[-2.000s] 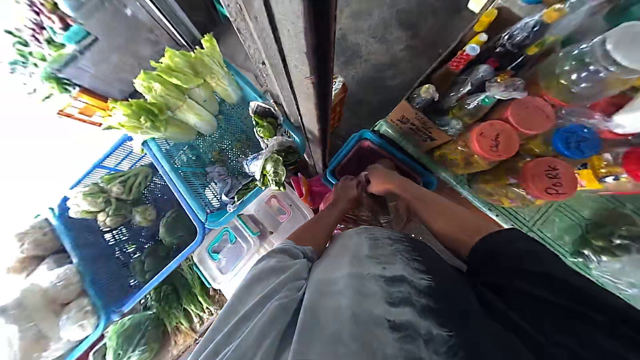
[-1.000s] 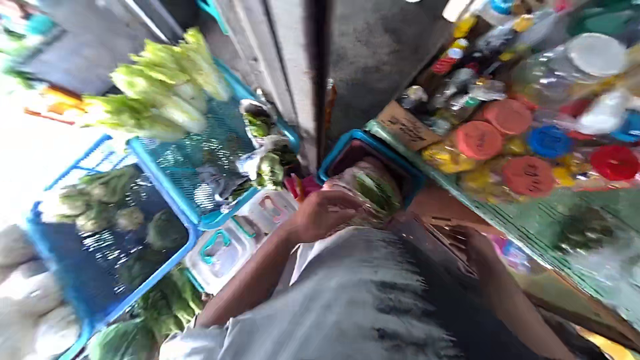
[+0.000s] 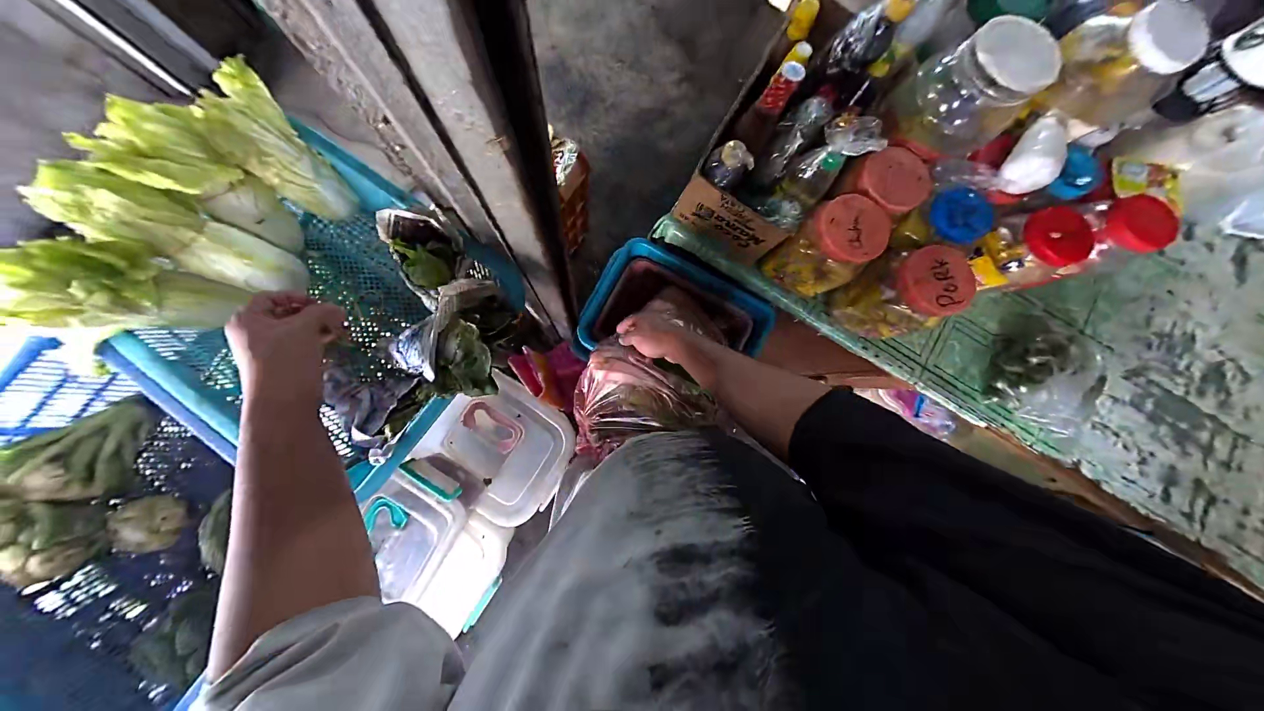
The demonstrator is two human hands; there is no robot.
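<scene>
My left hand (image 3: pixel 281 331), its fingers curled, is over the teal plastic basket (image 3: pixel 222 395), close to the heads of leafy green cabbage (image 3: pixel 188 227). Whether anything small is between its fingers cannot be told. In front of my body, my right hand (image 3: pixel 667 331) grips the top of a clear plastic bag (image 3: pixel 637 400) with greens inside. The bag rests against the near side of a blue-rimmed tub (image 3: pixel 760 316). Vegetables wrapped in newspaper (image 3: pixel 449 331) lie in the basket between my two hands.
Lidded clear containers (image 3: pixel 504 444) stand beside the basket. A metal post (image 3: pixel 494 148) rises beyond it. At right, a green table (image 3: pixel 1116 395) bears jars with coloured lids (image 3: pixel 854 229) and a cardboard box of bottles (image 3: pixel 726 219). Cauliflowers (image 3: pixel 74 474) fill a blue crate at left.
My left hand has moved left from the bag to the basket of greens. My right hand, apart from the bag a second ago, is now on its top.
</scene>
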